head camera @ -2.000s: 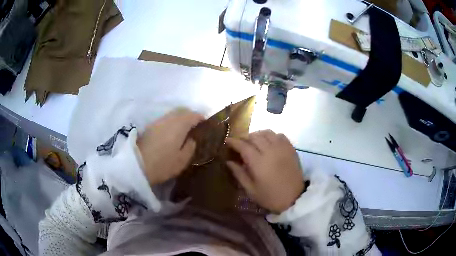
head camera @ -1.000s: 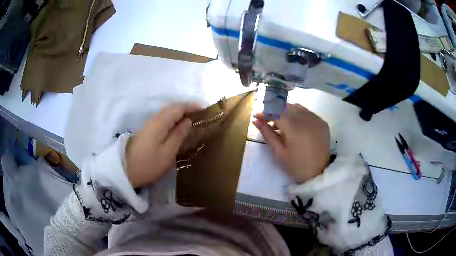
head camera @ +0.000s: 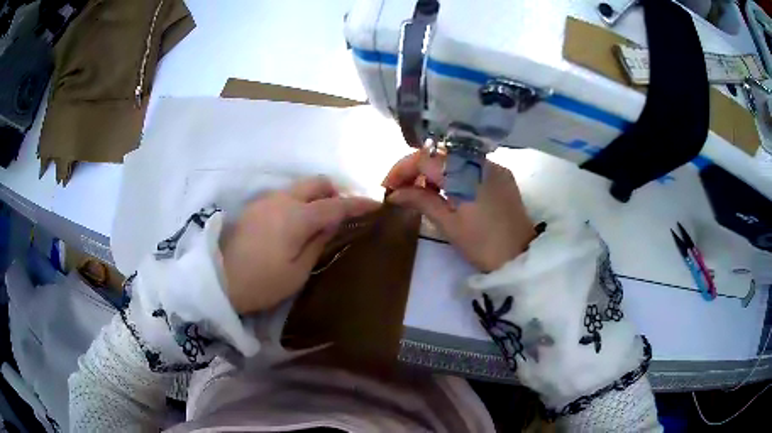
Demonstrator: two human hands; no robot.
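A brown garment panel [head camera: 360,283] hangs from my hands over the table's front edge. A thin light zip line shows on it beside my left fingers. My left hand [head camera: 283,241] holds the panel's upper left edge. My right hand [head camera: 474,207] pinches its top corner just in front of the needle area, partly behind the grey part under the machine head. A grey-white lining piece [head camera: 169,161] lies flat on the table to the left, partly under my left hand. The white sewing machine head [head camera: 542,59] stands above, its lamp lighting the needle area.
Snips with red and blue handles [head camera: 696,266] lie to the right. Another brown piece with a zip [head camera: 102,84] lies at the far left, by dark cloth [head camera: 21,93]. A brown strip [head camera: 288,93] lies behind the lining. The edge ruler [head camera: 457,357] runs along the front.
My right hand has moved left and up from beside the needle area and now pinches the panel's top corner. The corner has come down from the needle area. My left fingers have moved right along the panel.
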